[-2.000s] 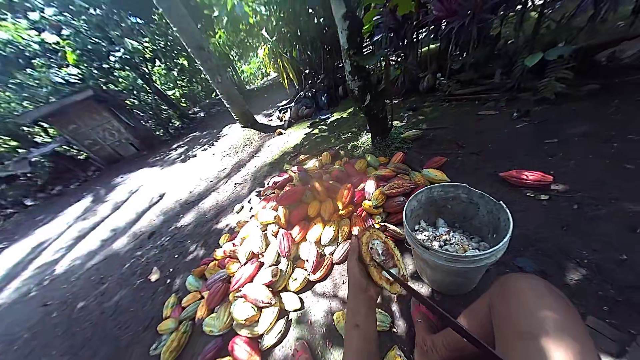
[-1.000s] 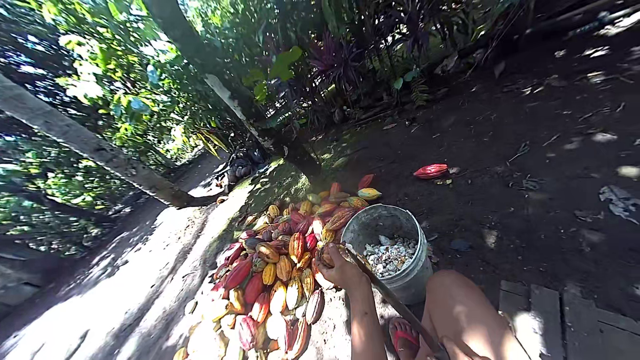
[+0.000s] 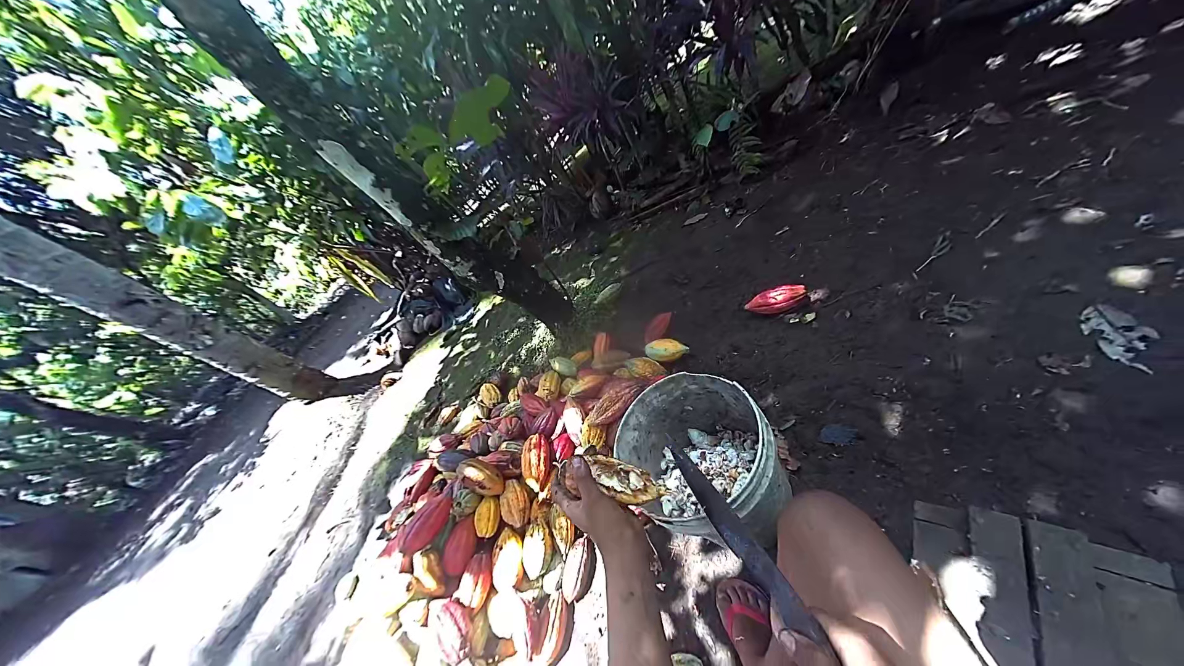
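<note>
My left hand (image 3: pixel 592 509) grips an opened cacao pod (image 3: pixel 624 479), its pale inside showing, at the left rim of a grey plastic bucket (image 3: pixel 772 472). Whitish cacao beans in pulp (image 3: pixel 721 462) lie in the bucket. At the bottom edge my right hand (image 3: pixel 795 647) is closed on a machete (image 3: pixel 740 536), whose dark blade points up and left over the bucket's mouth. The handle is mostly hidden. A heap of red, yellow and orange cacao pods (image 3: pixel 513 504) lies on the ground left of the bucket.
One red cacao pod (image 3: pixel 777 299) rests alone on the dark soil beyond the bucket. Wooden boards (image 3: pixel 1064 573) lie at the lower right, beside my bent knee. A tree trunk (image 3: pixel 527 287) rises behind the heap, another (image 3: pixel 166 319) leans at the left. My sandalled foot (image 3: pixel 745 615) is below the bucket.
The opened pod in my left hand was right of the heap, left of the bucket, two seconds ago; now it is at the bucket's rim. The view has swung to the right and tilted.
</note>
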